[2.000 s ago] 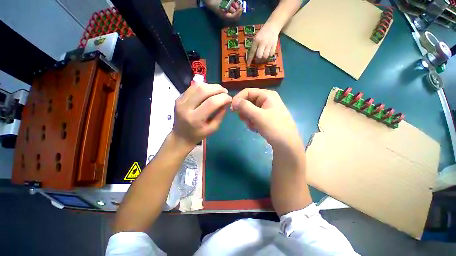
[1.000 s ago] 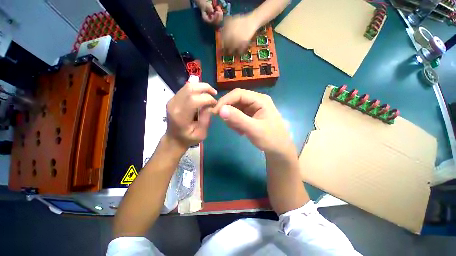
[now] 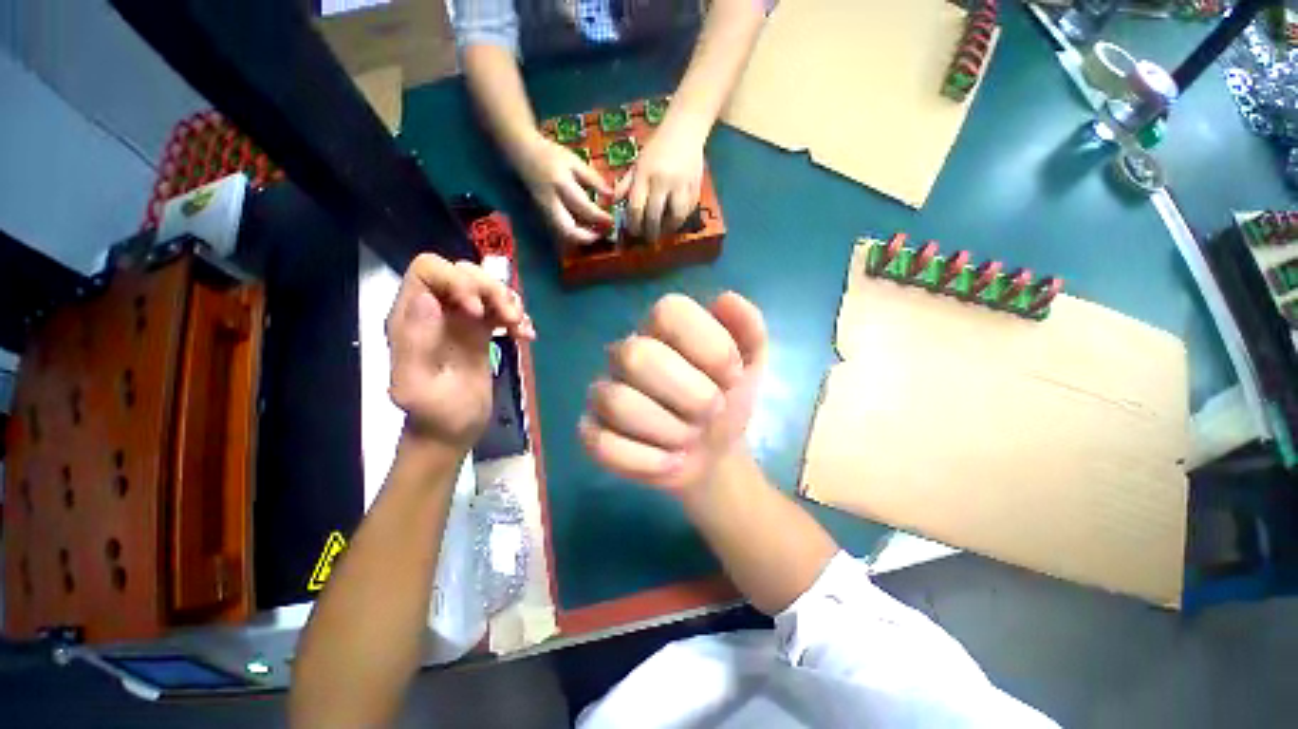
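Note:
My left hand (image 3: pixel 444 356) is raised beside the black post with its fingers curled. A tiny part may be at its fingertips, but it is too small to tell. My right hand (image 3: pixel 676 387) is over the green mat with its fingers curled in and its palm hidden, so I cannot see whether it holds anything. The two hands are apart. Beyond them is the orange-brown loading fixture (image 3: pixel 644 257), with green squares in its far pockets. Another person's hands cover part of its near pockets.
The machine's reddish-brown cover plate (image 3: pixel 107 442) is at left, behind the black post (image 3: pixel 306 135). A clear plastic bag (image 3: pixel 501 548) lies at the bench edge. At right, a cardboard sheet (image 3: pixel 1011 442) bears a row of green-and-red assemblies (image 3: pixel 965 278); another sheet (image 3: pixel 840 93) lies beyond.
My hands were together at the fingertips and are now apart, the right one curled. The other person's hands are now both at the fixture. The view has shifted, showing more of the far side.

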